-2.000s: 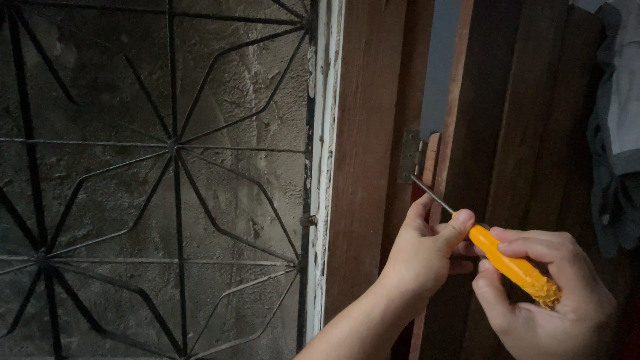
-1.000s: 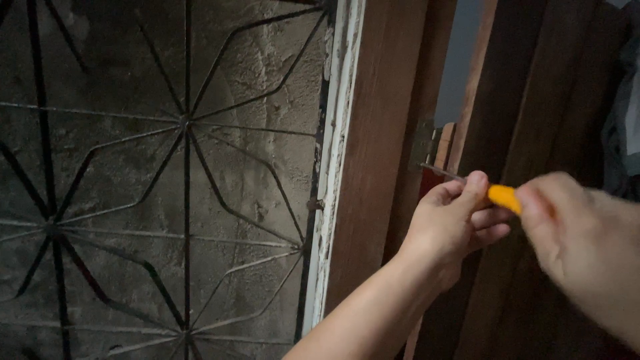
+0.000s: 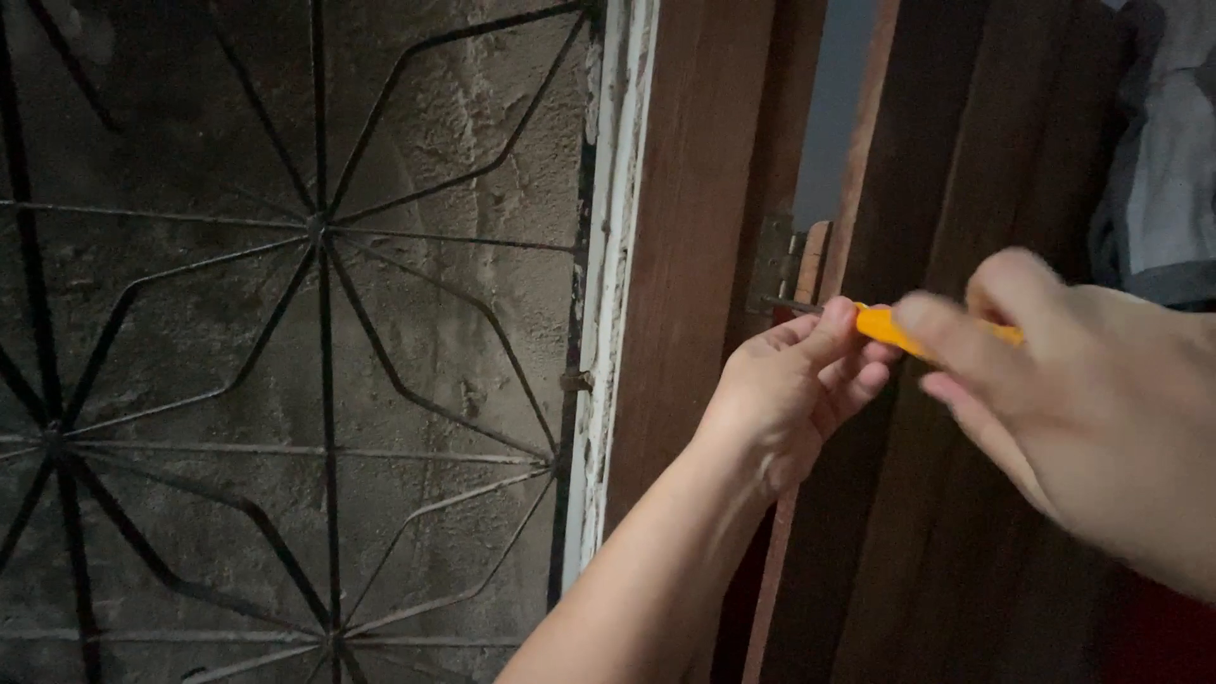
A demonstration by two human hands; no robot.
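A screwdriver with a yellow-orange handle (image 3: 885,329) points left, its metal shaft reaching the lower part of a metal hinge (image 3: 774,256) on the wooden door frame (image 3: 698,218). The thumb and fingers of my left hand (image 3: 803,380) pinch the screwdriver around its shaft, just ahead of the handle. My right hand (image 3: 1054,389), blurred, is closed around the handle. Beside the hinge a small piece of wood (image 3: 810,258) stands against the edge of the dark wooden door (image 3: 902,209). Whether the tip sits in a screw cannot be told.
On the left, a black metal grille (image 3: 323,228) stands before a rough grey wall (image 3: 456,332). A white strip with peeling paint (image 3: 603,285) runs between it and the door frame. Grey cloth (image 3: 1168,171) hangs at the upper right.
My right hand has changed its pose on the handle, from fingertips along it to a closed hand over it. The screwdriver now lies closer to level.
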